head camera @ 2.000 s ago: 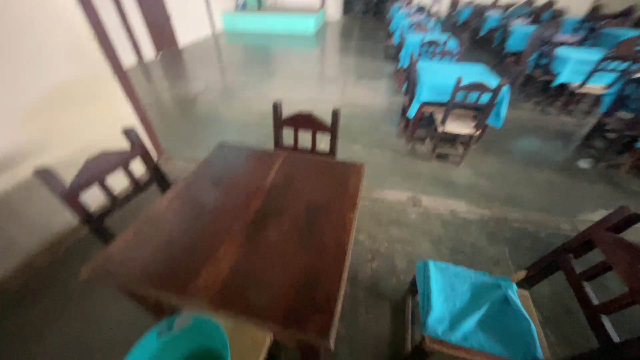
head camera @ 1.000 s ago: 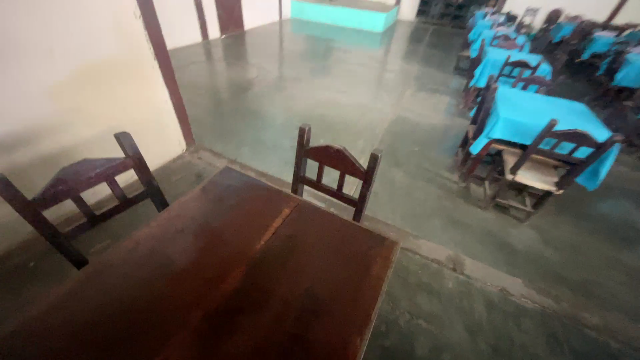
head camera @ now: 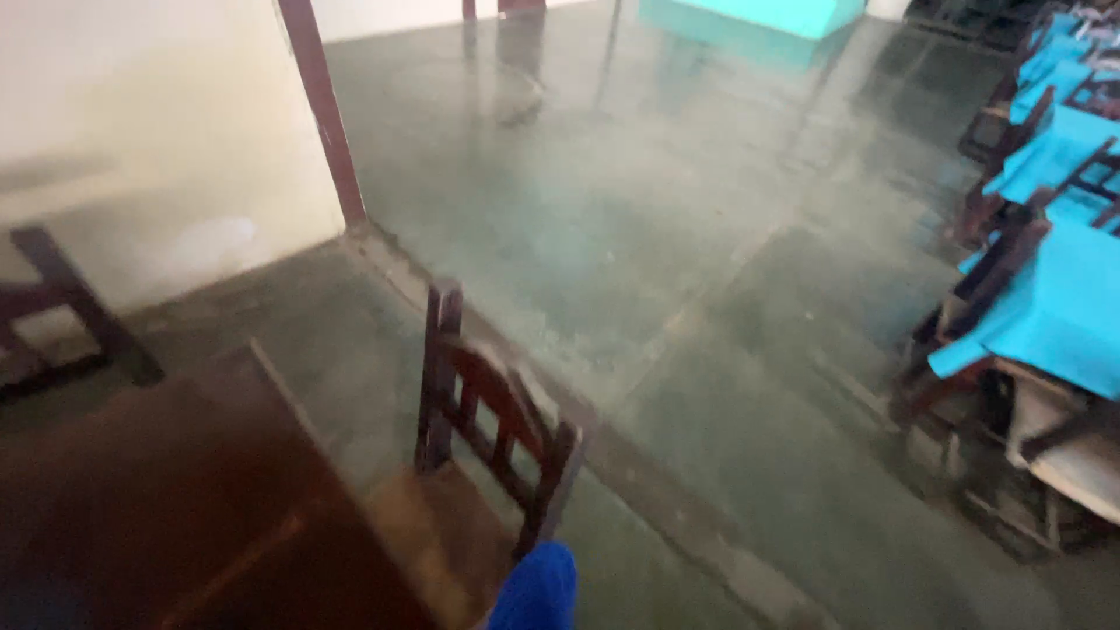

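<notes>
Neither of my hands can be made out. A rounded, deep blue piece of what looks like fabric (head camera: 534, 588) rises from the bottom edge; the blur hides what it belongs to. Just above it stands a dark wooden chair (head camera: 503, 402), its slatted back upright and its lighter seat partly showing. The chair is beside a dark brown wooden table (head camera: 201, 499) that fills the lower left. Part of another dark wooden chair (head camera: 79, 306) shows at the left edge, past the table.
A cream wall with a dark red-brown post (head camera: 324, 114) stands at upper left. A raised strip (head camera: 647, 490) crosses the grey-green floor diagonally. Tables with turquoise cloths (head camera: 1050, 297) and dark chairs line the right side. A turquoise block (head camera: 770, 13) is at the top.
The view has come closer to the chair beside the bare table. The blue fabric has come into view at the bottom; the turquoise cloth on a chair seat, seen two seconds ago, is out of view.
</notes>
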